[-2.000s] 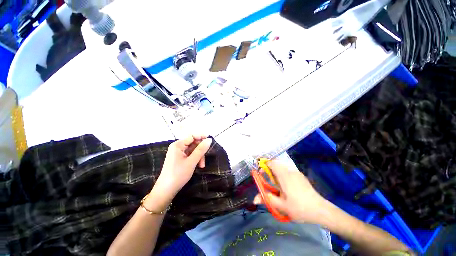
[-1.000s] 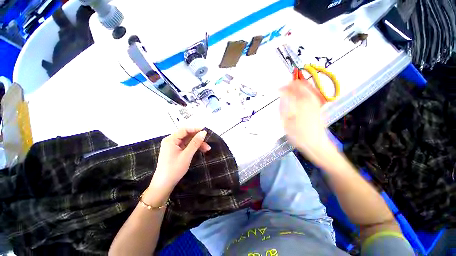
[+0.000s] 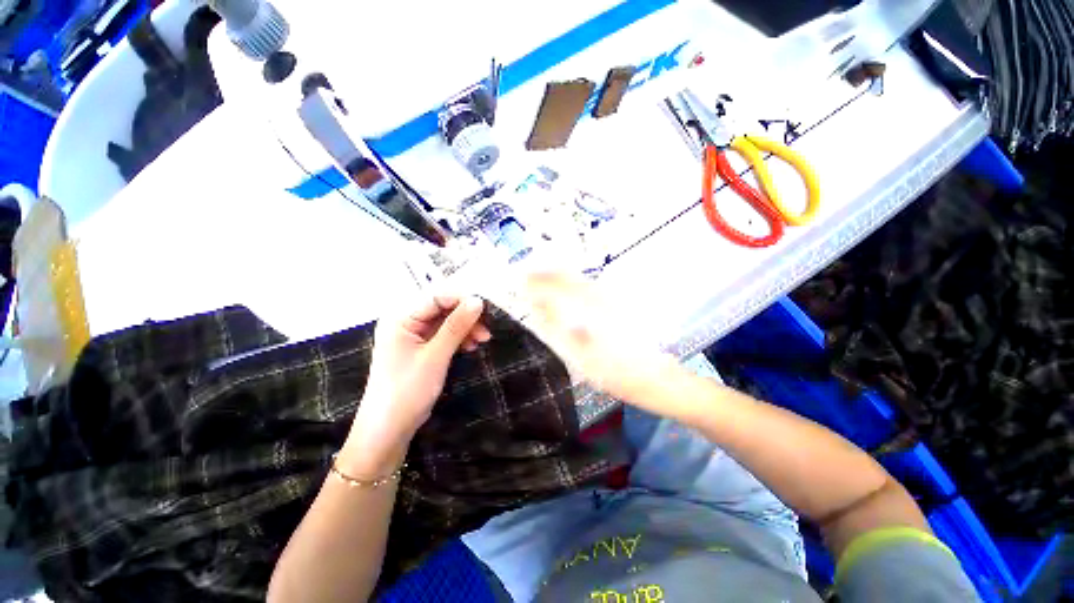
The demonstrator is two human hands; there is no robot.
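Observation:
A dark plaid garment (image 3: 283, 412) lies heaped over the table's front edge at left, reaching to below the needle area. My left hand (image 3: 430, 336) pinches its upper edge between thumb and index finger. My right hand (image 3: 571, 324) is blurred beside it, over the garment's right corner; its fingertips are too washed out to tell whether they hold anything. The presser foot and needle area (image 3: 501, 230) is just above both hands. Scissors (image 3: 760, 189) with one red and one yellow handle loop lie on the white table at right, out of my hands.
The white sewing machine table has a ruler-marked front edge (image 3: 848, 212). Two brown pads (image 3: 558, 114) sit by the blue stripe. A dark thread line runs right from near my hands. Cardboard with yellow tape (image 3: 65, 289) stands at left. Dark plaid pieces (image 3: 954, 318) are piled at right.
My right hand held the scissors, laid them down at right and let go, then moved left beside my left hand. My left hand still pinches the garment's edge.

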